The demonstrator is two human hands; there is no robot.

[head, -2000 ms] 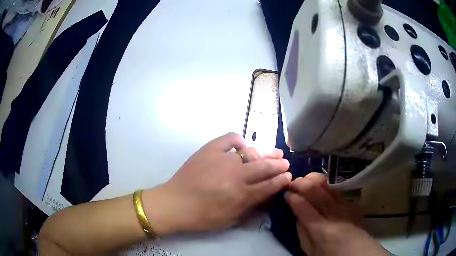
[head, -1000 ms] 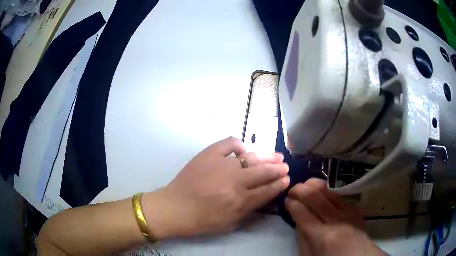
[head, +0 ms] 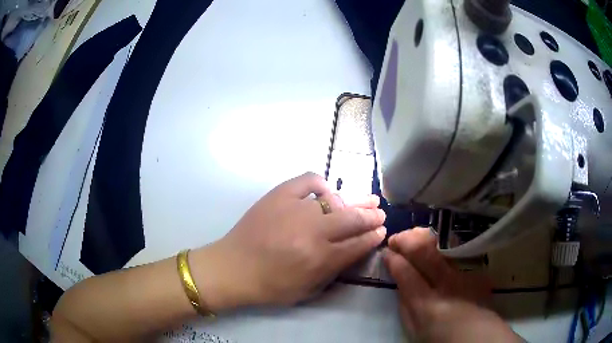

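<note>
The off-white sewing machine head point(head: 429, 107) is at the right. A dark fabric piece point(head: 397, 218) lies under it at the needle area, its far part point(head: 359, 23) showing behind the head. My left hand point(head: 295, 241) lies flat with its fingertips on the fabric's left edge, a ring and a gold bangle on it. My right hand point(head: 436, 281) is just right of those fingertips, its fingers closed down on the fabric's near end beside the presser area. The needle is hidden. The needle plate point(head: 352, 141) shows beyond my left hand.
Two dark curved fabric pieces point(head: 121, 147) point(head: 50, 120) lie on the white table point(head: 221, 87) at the left, beside a tan board point(head: 40, 67). Blue handles point(head: 590, 311) lie at the lower right. A green item point(head: 599, 30) is at the upper right.
The dark fabric has moved away from me under the machine head; its near end no longer hangs below my fingers, and the bed's edge line shows there. My hands stay nearly in place.
</note>
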